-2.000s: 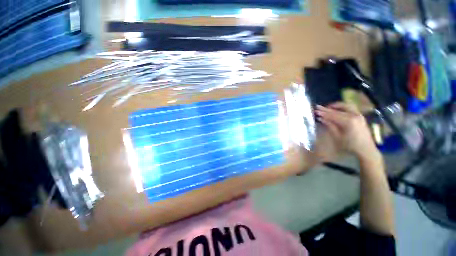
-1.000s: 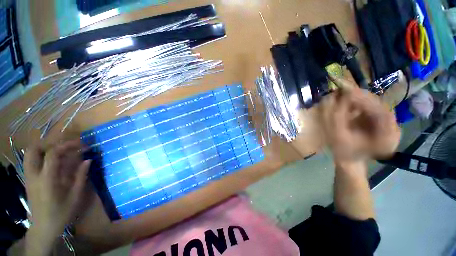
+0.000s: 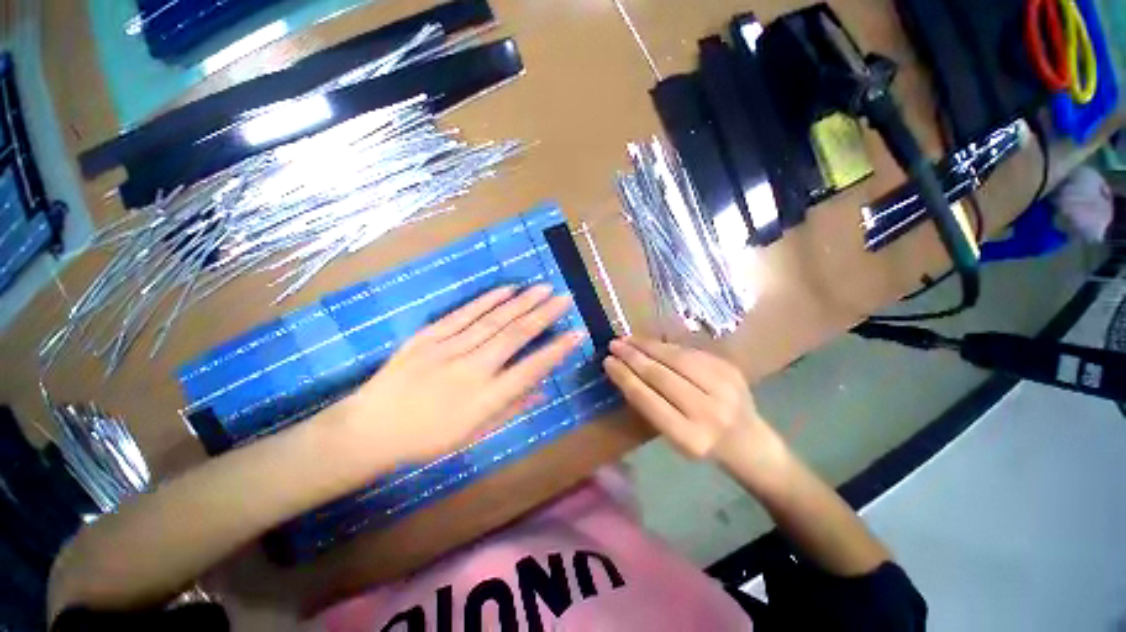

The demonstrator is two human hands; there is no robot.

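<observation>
The blue solar cell string panel (image 3: 333,327) lies tilted on the bench in front of me. A short black insulating strip (image 3: 575,274) lies across its right end. Another black strip (image 3: 212,428) shows at its left end, partly hidden by my left forearm. My left hand (image 3: 463,370) lies flat on the right half of the panel, palm down, fingertips near the right strip. My right hand (image 3: 679,393) has its fingertips at the lower part of the right strip, beside a thin silver ribbon at the panel's edge.
Long silver ribbons (image 3: 333,185) and long black strips (image 3: 408,80) lie beyond the panel. Short ribbons (image 3: 679,241) lie to its right, then black strips (image 3: 729,136), a yellow sponge (image 3: 841,151) and the soldering iron (image 3: 920,173). Scissor handles (image 3: 1050,43) are far right.
My left hand has moved from the panel's left end to its right half. My right hand has come left to the panel's right edge, where a black strip now lies.
</observation>
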